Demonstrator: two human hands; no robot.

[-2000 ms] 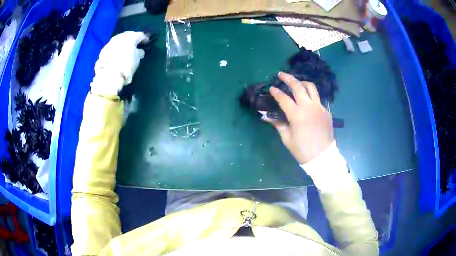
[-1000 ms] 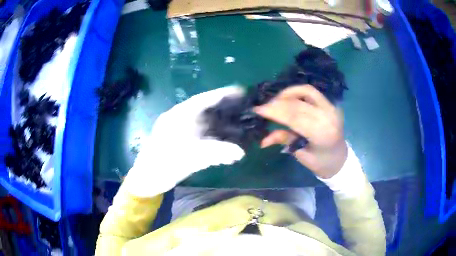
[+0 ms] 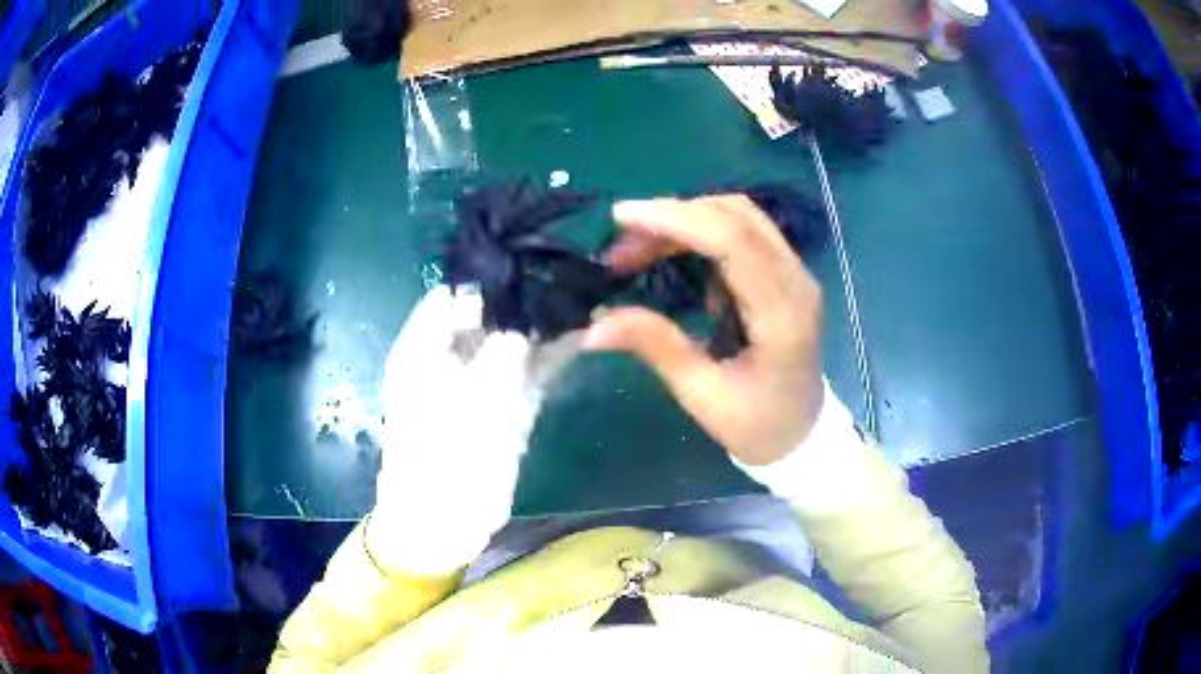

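A black spiky hair part (image 3: 527, 250) is held up over the middle of the green bench. My left hand (image 3: 454, 415), in a white glove, grips it from below and left. My right hand (image 3: 744, 329), bare with a white cuff, is curved around its right side, with thumb and fingers at the black material. Black material also shows inside the right hand's curl; whether it is one piece or two I cannot tell. No tool can be made out. Another black hair part (image 3: 784, 217) lies behind the right hand, partly hidden.
A hair part (image 3: 270, 316) lies at the bench's left and another (image 3: 832, 112) at the back right, by printed paper (image 3: 744, 86). Cardboard (image 3: 527, 37) and a clear plastic strip (image 3: 439, 125) lie at the back. Blue bins (image 3: 185, 342) with black pieces flank the bench.
My left hand has come from the far left to the middle and now holds the spiky piece. My right hand has moved slightly left. A hair part now lies near the printed paper.
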